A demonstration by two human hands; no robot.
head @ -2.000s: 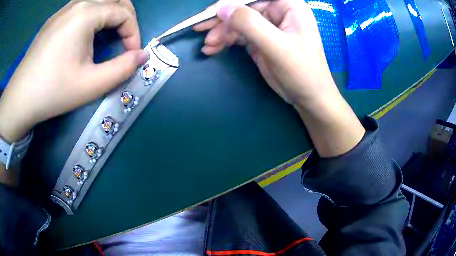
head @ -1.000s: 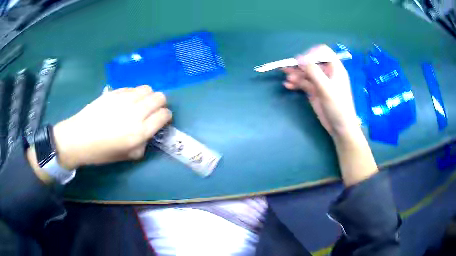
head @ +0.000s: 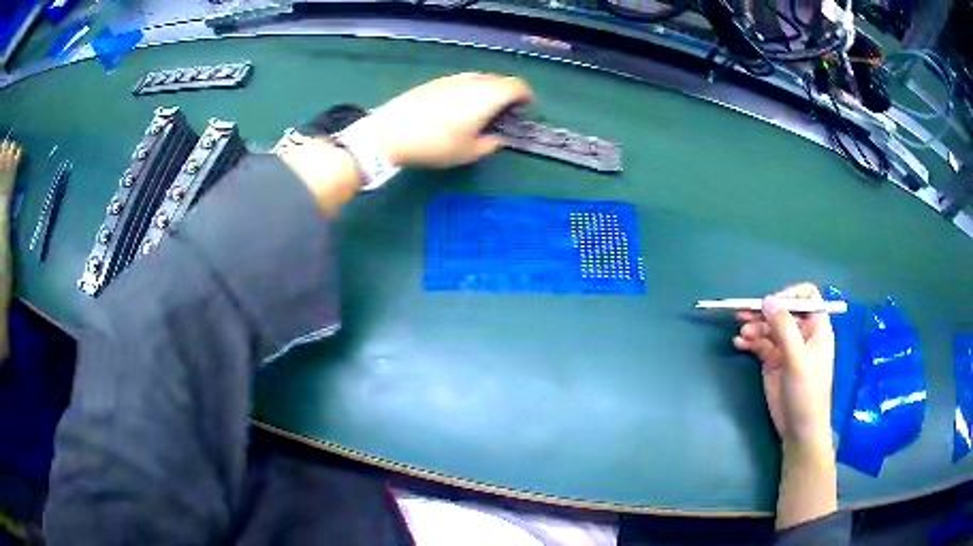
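Observation:
My left hand (head: 453, 117) is reached out to the far side of the table, its fingers on the left end of a grey strip part (head: 565, 145) with round components; its fingertips are blurred. My right hand (head: 795, 357) holds the slim silver tweezers (head: 768, 306) over the right side of the table, tip pointing left, touching nothing. A flat blue sheet (head: 501, 245) lies between the hands, with rows of pale marks near its right end.
Several grey strips (head: 130, 203) lie side by side at left, and one strip (head: 194, 78) lies at the far left. Glossy blue sheets (head: 888, 389) lie beside my right hand. Cables (head: 779, 37) are behind the table. Another person's hand (head: 9, 171) shows at the left edge.
The view has shifted and shows more of the far side. My left hand has moved from the near strip position to the far side of the table. My right hand still holds the tweezers.

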